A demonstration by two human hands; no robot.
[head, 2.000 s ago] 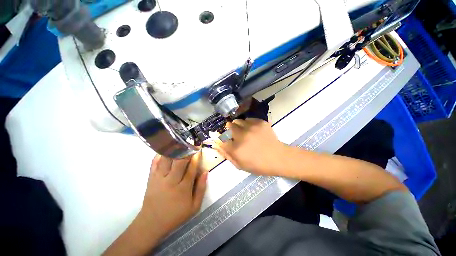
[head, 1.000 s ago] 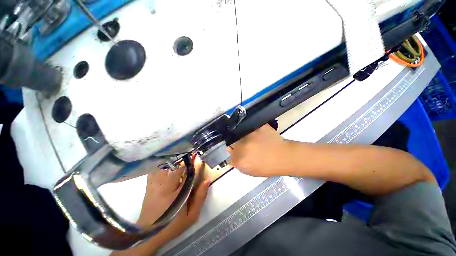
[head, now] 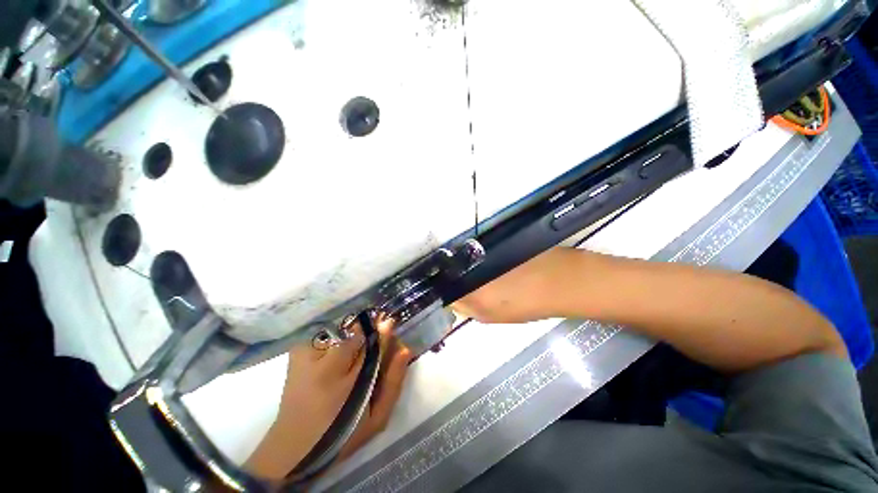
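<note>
The white sewing machine head (head: 385,183) with a blue stripe fills the upper middle. A dark sewing thread (head: 471,125) runs down it. The shiny curved metal guard (head: 159,428) is at its left end. The round silver tension dial (head: 424,329) is low at the front. My left hand (head: 332,395) is behind the guard, its fingertips up by the metal parts beside the dial. My right hand (head: 510,289) reaches under the head, right of the dial, its fingers hidden. The needle area is hidden, and I cannot tell what either hand holds.
The grey ruler strip (head: 578,358) runs along the table's front edge. A white strap (head: 717,87) hangs over the machine head. Orange and yellow-green rings (head: 807,114) lie at the table's right end. A blue crate (head: 833,279) stands right of the table.
The view has moved closer to the machine head. My left fingers have moved up toward the dial, and my right hand has gone farther under the head. The black cloth seen earlier is hidden.
</note>
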